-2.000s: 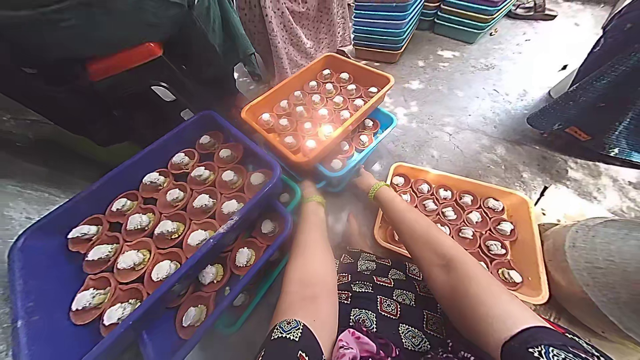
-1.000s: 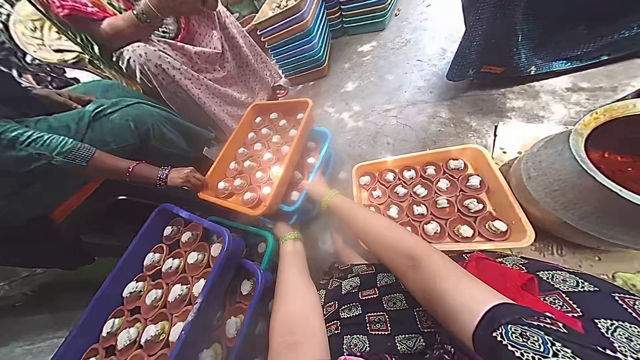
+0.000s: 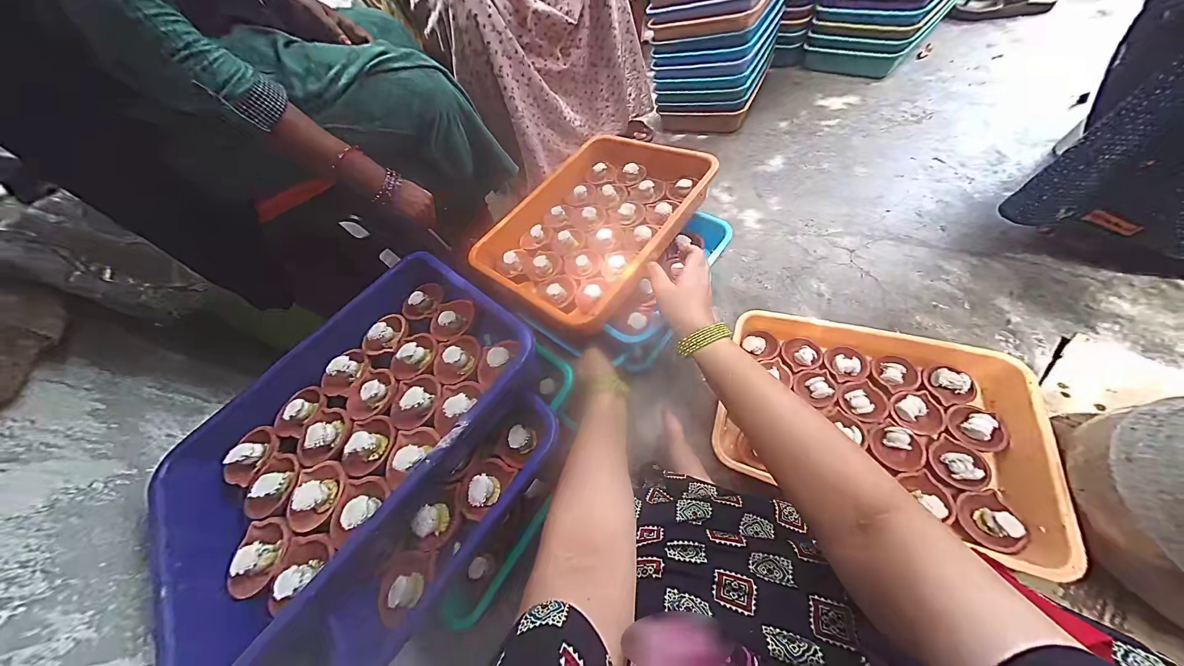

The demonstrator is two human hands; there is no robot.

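Observation:
An orange plastic tray [image 3: 518, 208] of small clay cups with white filling lies crosswise on a light-blue tray [image 3: 717, 236], ahead of me. My right hand [image 3: 683, 287] is at the orange tray's right edge, over the blue tray's cups; whether its fingers grip anything is unclear. My left hand [image 3: 597, 356], blurred, is low by the near corner of these trays, its fingers partly hidden. Stacked dark-blue trays [image 3: 185, 518] of similar cups stand at the left, over a green tray [image 3: 490, 592]. A light-orange tray [image 3: 1045, 462] of filled cups is at the right.
A co-worker's hand [image 3: 407, 203] with bangles is left of the orange tray. Another person in a pink dotted garment [image 3: 564, 83] is behind it. Stacks of coloured trays [image 3: 712, 69] stand at the back. A large rounded vessel [image 3: 1133, 490] is at the right edge, on the concrete floor.
The co-worker's hand, at the orange tray's left edge one second ago, is now apart from it. My right hand has moved up along the orange tray's right side.

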